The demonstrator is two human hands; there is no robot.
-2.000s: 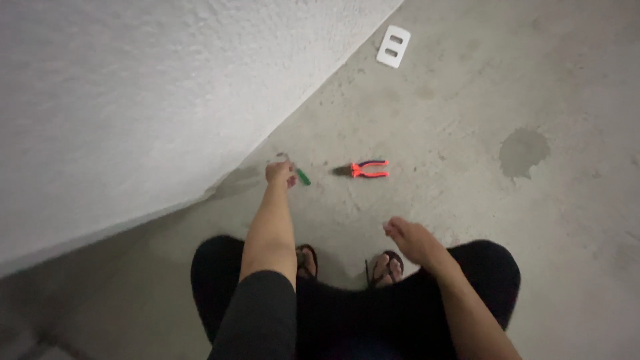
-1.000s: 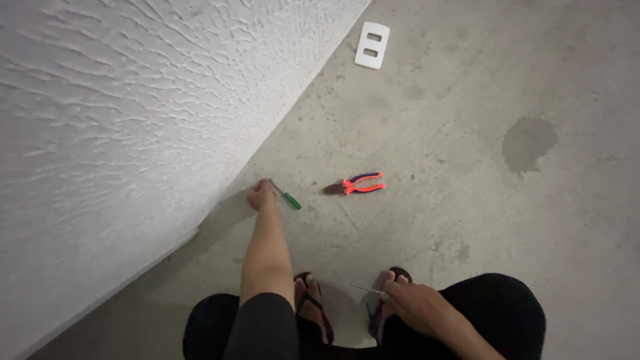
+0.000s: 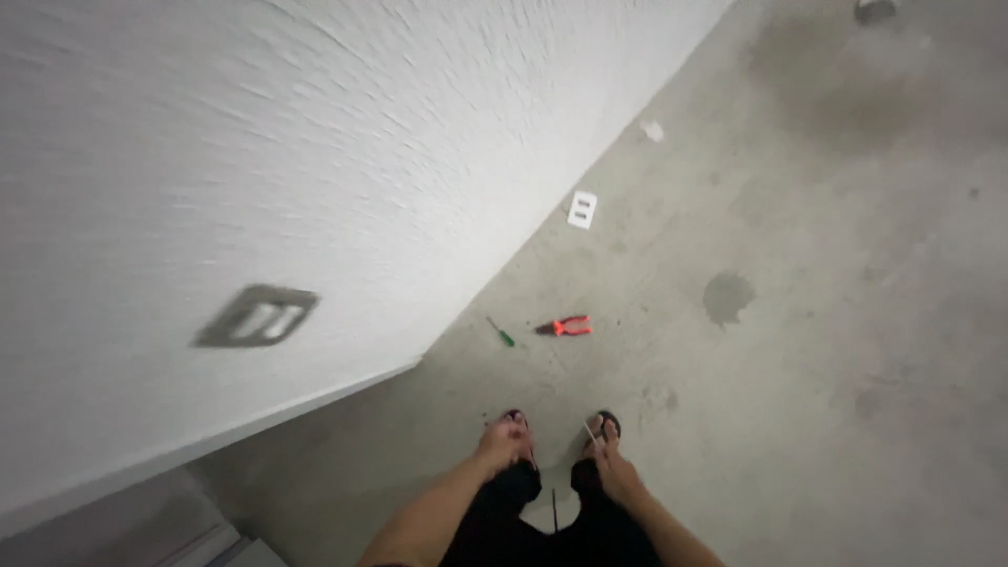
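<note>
My left hand (image 3: 504,442) is over my left foot, its fingers curled; whether it holds something small is not clear. In my right hand (image 3: 613,465), above my right foot, is a thin light rod (image 3: 590,432), its kind not clear. A green-handled screwdriver (image 3: 501,333) lies on the floor beyond my hands, near the wall. To its right lie pliers (image 3: 564,325) with red and dark handles, jaws pointing left. A white wall plate with two openings (image 3: 582,209) rests on the floor farther away, close to the wall's base.
The textured white wall (image 3: 378,157) rises on the left, with a blurred electrical wall fitting (image 3: 260,316) on it. The concrete floor (image 3: 827,354) has a dark stain (image 3: 728,298). A small white scrap (image 3: 652,130) lies by the wall. Pale panels (image 3: 216,543) show at the lower left.
My left hand has left the green screwdriver and drawn back to above my left foot. The view now takes in more wall and floor, including the wall fitting.
</note>
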